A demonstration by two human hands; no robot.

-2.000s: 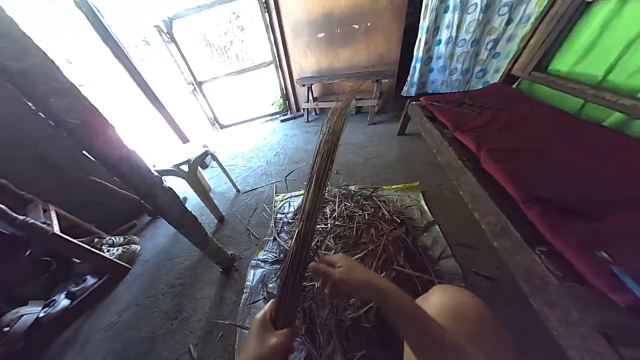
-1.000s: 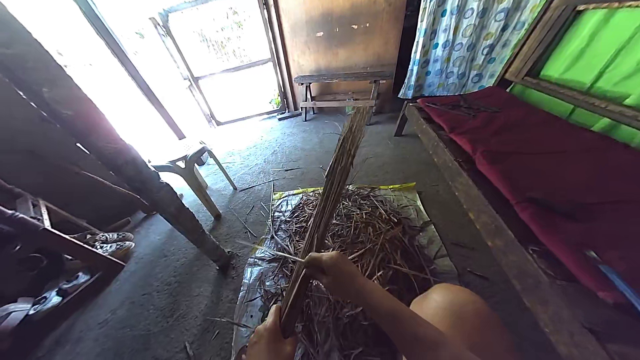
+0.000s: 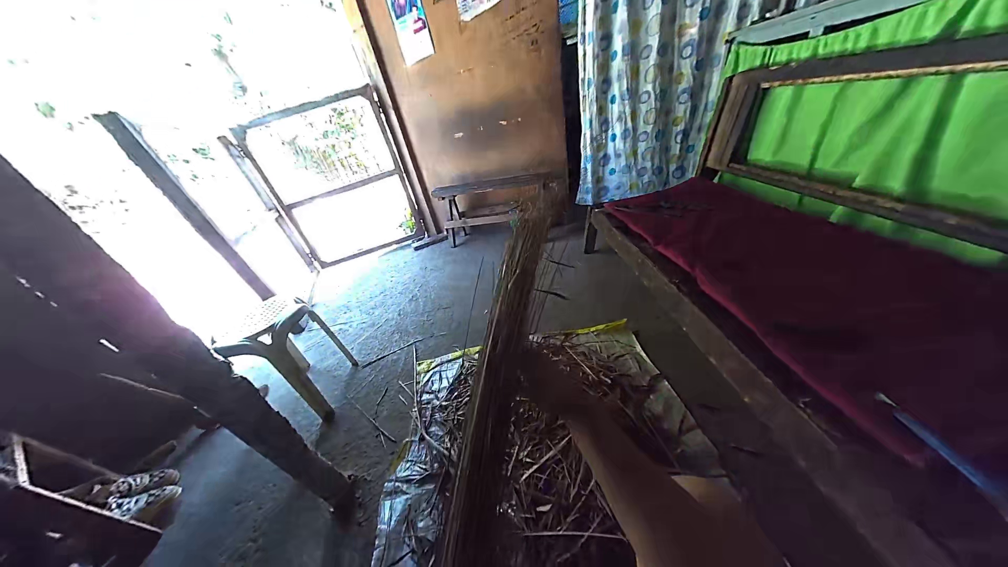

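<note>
A long bundle of thin brown plant stalks (image 3: 492,386) stands tilted in front of me, its frayed tip pointing away toward the bench. My right hand (image 3: 555,386) is at the bundle's right side, dark and blurred, so its fingers cannot be made out. My left hand is out of view; the bundle's lower end runs off the bottom edge. Beneath lies a heap of dry stalk scraps (image 3: 551,465) on a flattened silvery sack (image 3: 405,488) with yellow edges.
A wooden bed frame with a dark red cloth (image 3: 795,291) runs along the right. At left stand a slanted wooden post (image 3: 260,425) and a plastic stool (image 3: 272,323). A low wooden bench (image 3: 492,187) is by the far wall. Shoes (image 3: 142,492) sit on a rack at lower left.
My right hand has moved up along the bundle, away from me. My left hand, at the bundle's lower end earlier, is out of view. The view has tilted up.
</note>
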